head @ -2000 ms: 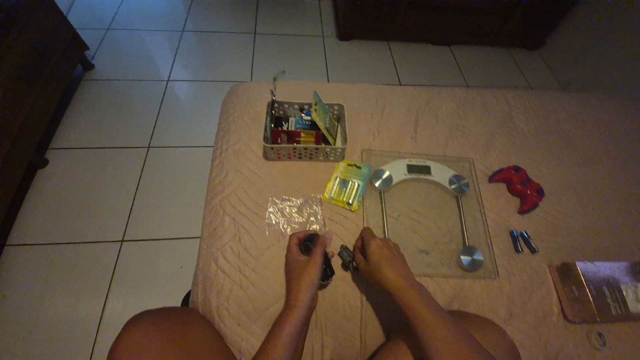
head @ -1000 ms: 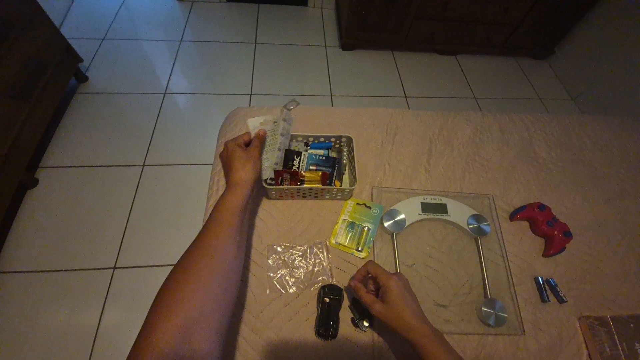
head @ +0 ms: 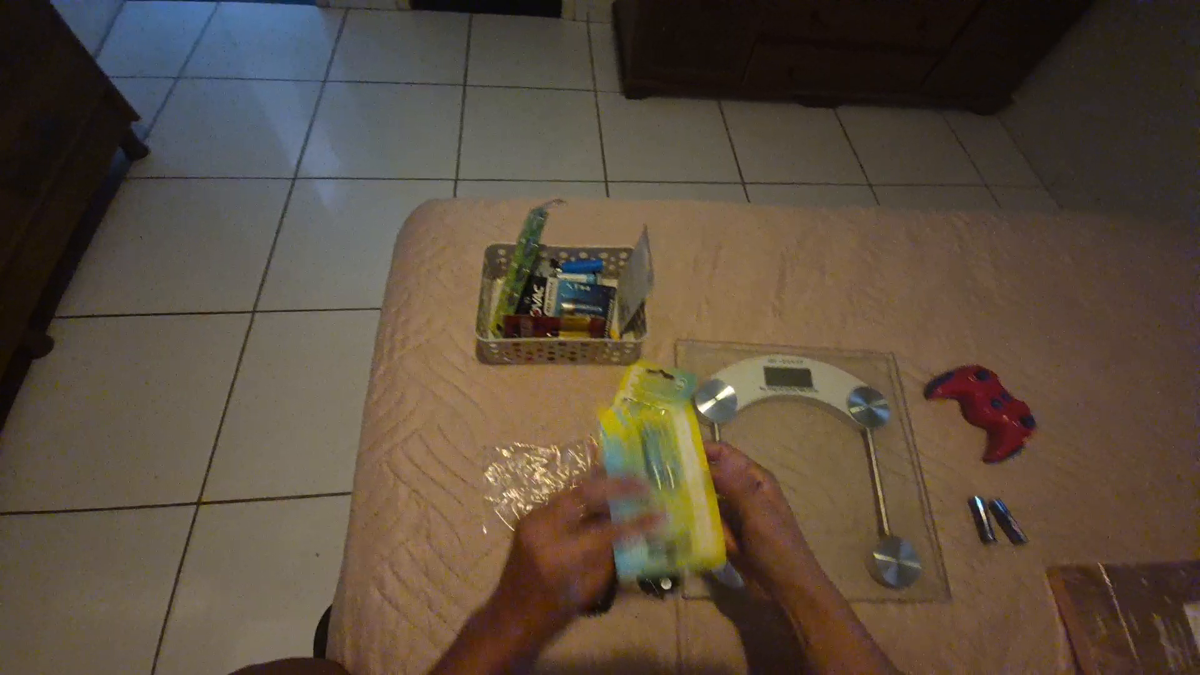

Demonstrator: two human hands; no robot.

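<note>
Between my left hand [head: 577,544] and my right hand [head: 750,497] is a yellow-and-blue blister pack of batteries [head: 661,469], raised above the bed and partly blurred. Both hands hold it at its sides. Under the pack a small dark object [head: 659,586] is mostly hidden. A crumpled clear plastic wrapper [head: 534,478] lies left of the pack. Behind it stands a perforated basket [head: 562,352] filled with battery packs and other small items. A glass bathroom scale [head: 797,487] lies to the right, close to my right hand.
A red-and-blue game controller [head: 984,412] and two loose batteries [head: 994,520] lie right of the scale. A brownish, shiny flat package [head: 1125,609] is at the lower right. All rest on a quilted pink bedspread [head: 441,422]. Dark wooden furniture [head: 797,47] stands beyond the tiled floor.
My left hand has come back from the basket, where it held a clear package. The blister pack, which lay beside the scale, is now lifted in both hands.
</note>
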